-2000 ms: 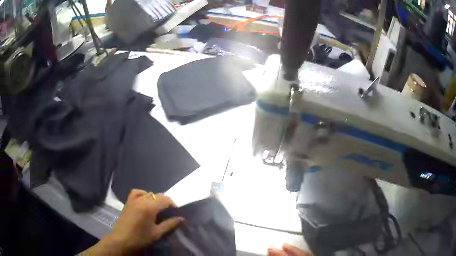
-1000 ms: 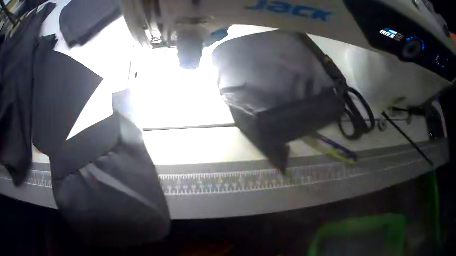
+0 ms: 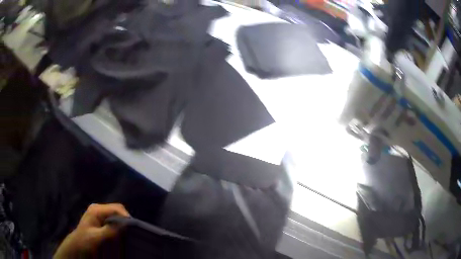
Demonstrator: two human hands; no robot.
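My left hand [image 3: 93,230], at the lower left below the table edge, grips the edge of a dark cloth. A dark seamed panel [image 3: 227,202] lies over the table's front edge to the right of my left hand. Whether it is joined to the cloth in my hand I cannot tell. A large rumpled heap of loose dark pieces [image 3: 146,66] lies on the left of the table, one pointed piece [image 3: 222,106] reaching toward the panel. My right hand is not in view. The picture is blurred.
A flat dark stack of panels [image 3: 283,50] lies at the back centre. The white sewing machine head [image 3: 404,111] with a blue stripe stands at the right. Another dark piece [image 3: 389,197] lies below it. The white table's front edge [image 3: 323,243] runs across the lower right.
The view has swung back left. My left hand, out of view one second ago, now shows holding dark cloth. The right fingertips seen two seconds ago are gone. The seamed panel still lies over the edge.
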